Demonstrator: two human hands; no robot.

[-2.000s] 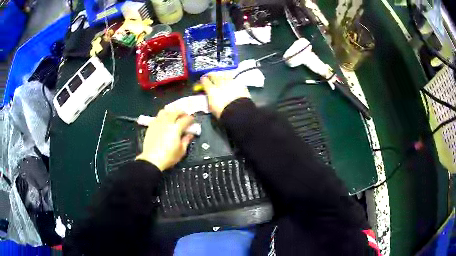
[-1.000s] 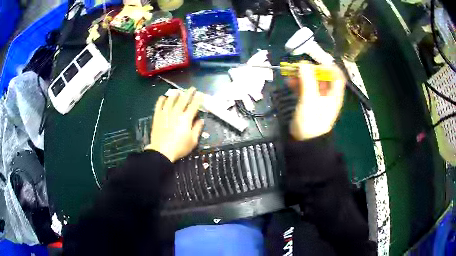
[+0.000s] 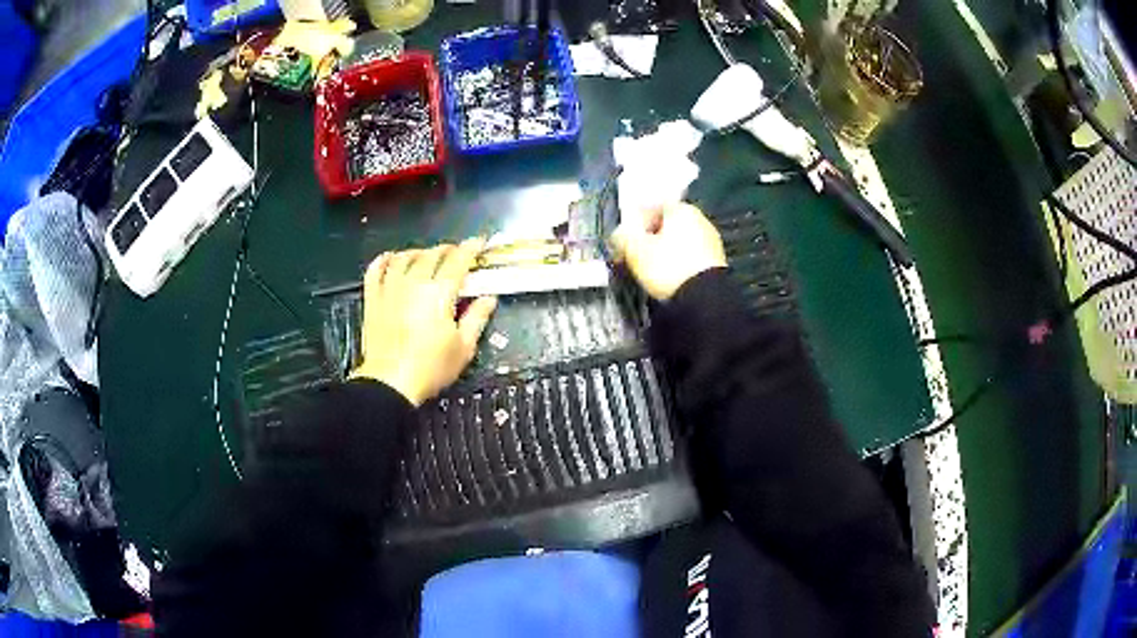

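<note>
A long white housing [image 3: 539, 277] lies across the back of the black ribbed mat [image 3: 536, 436]. Its upper side shows yellowish and dark parts inside. My left hand [image 3: 418, 322] is closed over its left end. My right hand [image 3: 671, 249] is at its right end with fingertips pinched together, near a dark cable and a crumpled white piece [image 3: 655, 160]. What the right fingertips pinch is too blurred to tell. The yellow-handled tool cannot be made out.
A red tray [image 3: 327, 140] and a blue tray [image 3: 575, 94] of small metal parts stand behind the mat. A white slotted block [image 3: 181, 206] lies left. A white-handled cabled tool [image 3: 748, 110] lies back right. Bubble bags [image 3: 56, 262] are beyond the left edge.
My right hand has moved left to the housing's right end, and the yellow-handled tool it held is no longer visible. The housing now lies nearly level, its inner parts showing.
</note>
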